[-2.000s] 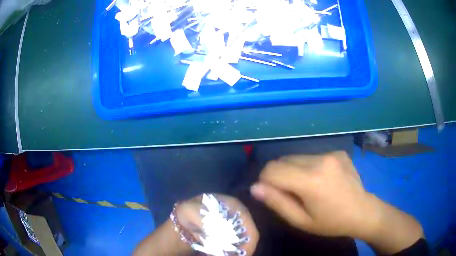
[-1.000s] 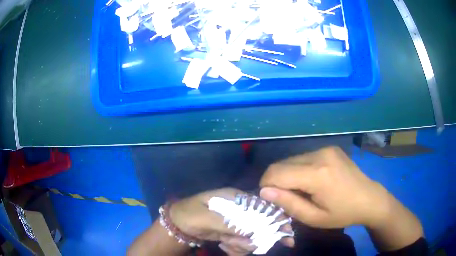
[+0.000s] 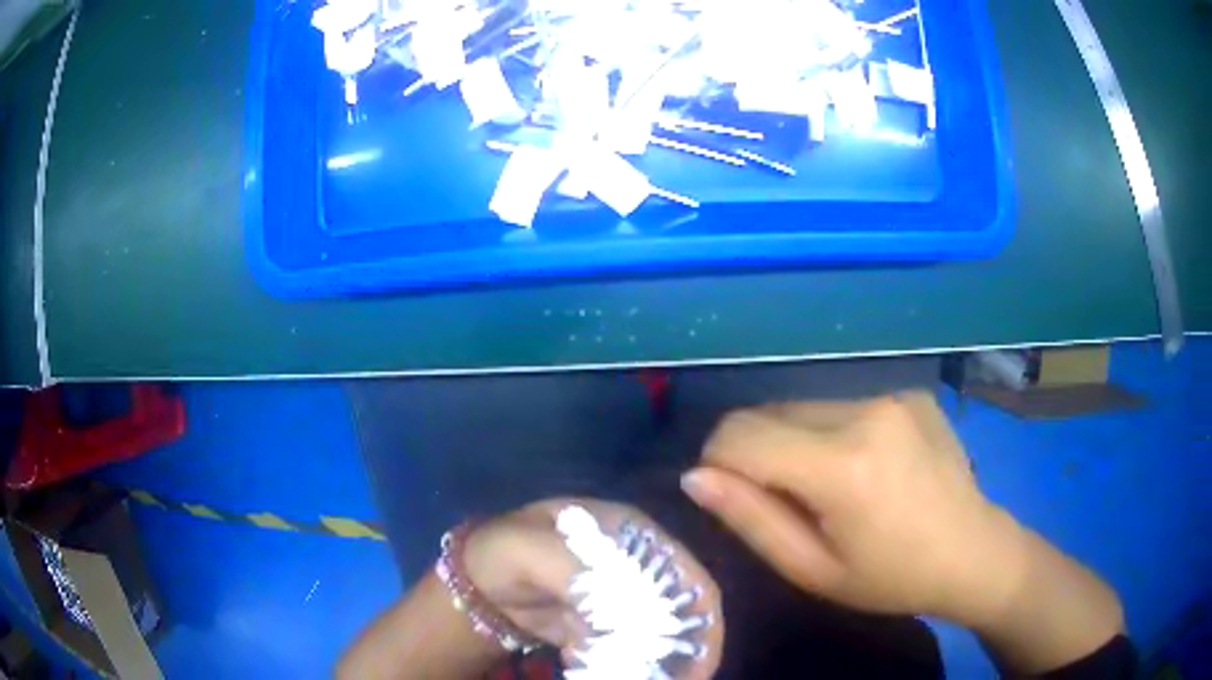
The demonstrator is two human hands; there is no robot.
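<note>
My left hand (image 3: 532, 571), with a beaded bracelet at the wrist, is low in the picture and holds a fanned row of white-tagged metal pins (image 3: 625, 598). The white tags glare and the silver ends point right. My right hand (image 3: 851, 511) is right of and above it, apart from the pins, fingers curled with the thumb along them. Whether it holds anything inside the palm is hidden. The blue tray (image 3: 638, 255) on the bench holds a heap of loose white-tagged pins (image 3: 585, 80), overexposed at the top.
The green bench top (image 3: 146, 239) ends in a pale edge above my hands. A steel ruler (image 3: 1123, 133) lies right of the tray. Below are a red object (image 3: 100, 432), a cardboard box (image 3: 106, 598) at lower left and another open carton (image 3: 1063, 385) at right on the blue floor.
My left hand turned and moved right towards my right hand, then back left and away from it, still holding the pins. My right hand has stayed nearly in place.
</note>
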